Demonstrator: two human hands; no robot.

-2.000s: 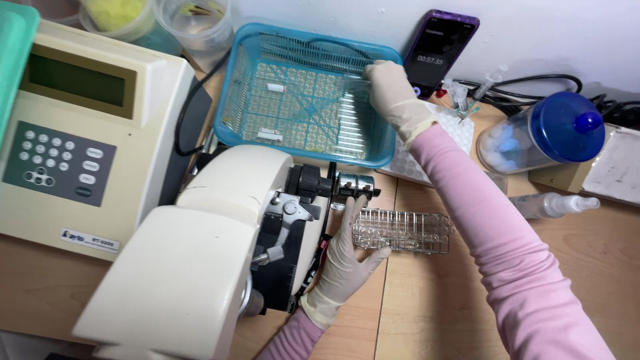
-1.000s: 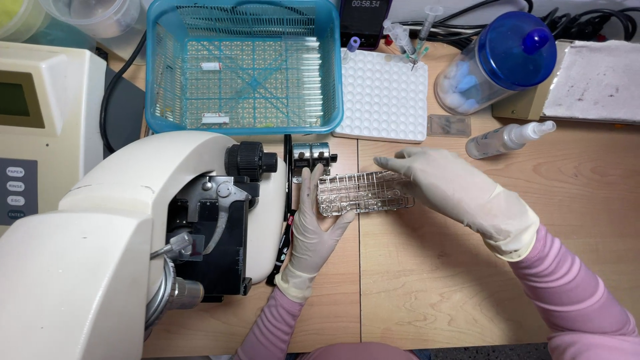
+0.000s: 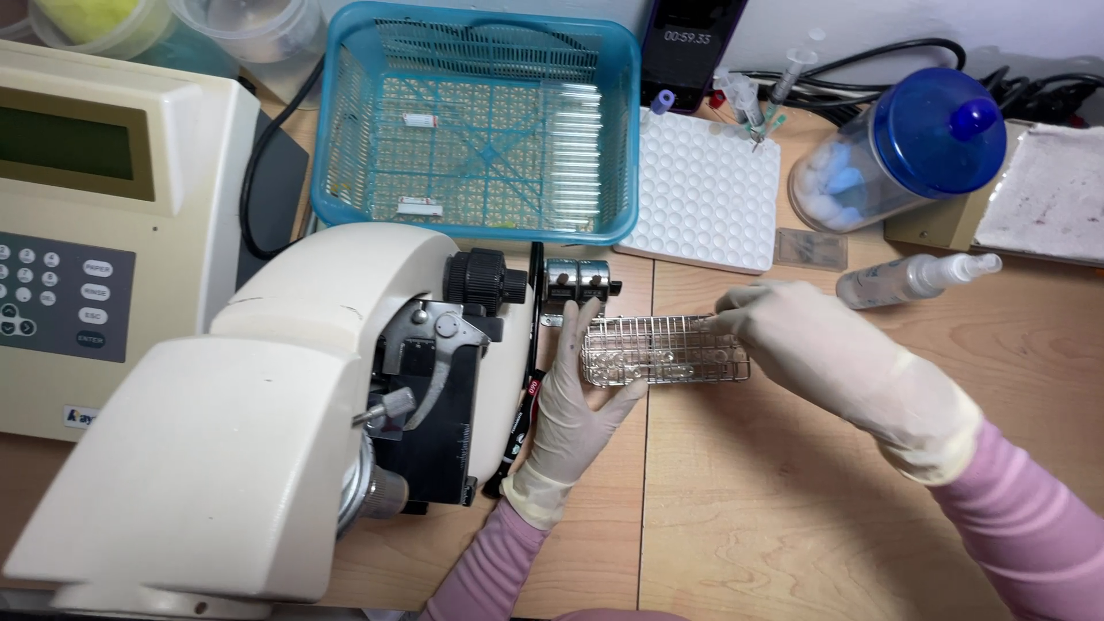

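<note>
A wire test tube rack point(image 3: 664, 349) with several glass tubes in it stands on the wooden table between my gloved hands. My left hand point(image 3: 576, 405) rests against its left end, thumb and fingers spread around the near corner. At the rack's right end is my right hand point(image 3: 806, 349), fingers bent over the top; whether they hold a tube is hidden. Behind my left fingertips sits a metal tally counter point(image 3: 578, 280). More glass tubes point(image 3: 575, 159) lie in a row in the blue plastic basket point(image 3: 474, 231), with two small labelled items left of them.
A microscope point(image 3: 293, 362) stands close on my left, beside an analyzer with a keypad point(image 3: 65, 293). Behind the rack are a white well tray point(image 3: 707, 190) with syringes point(image 3: 750, 99), a blue-lidded jar of cotton balls point(image 3: 897, 155), a spray bottle point(image 3: 914, 278) and a phone point(image 3: 686, 52).
My right hand has come from the basket's right rim to the rack's right end. My left hand stays at the rack's left end. The view has shifted.
</note>
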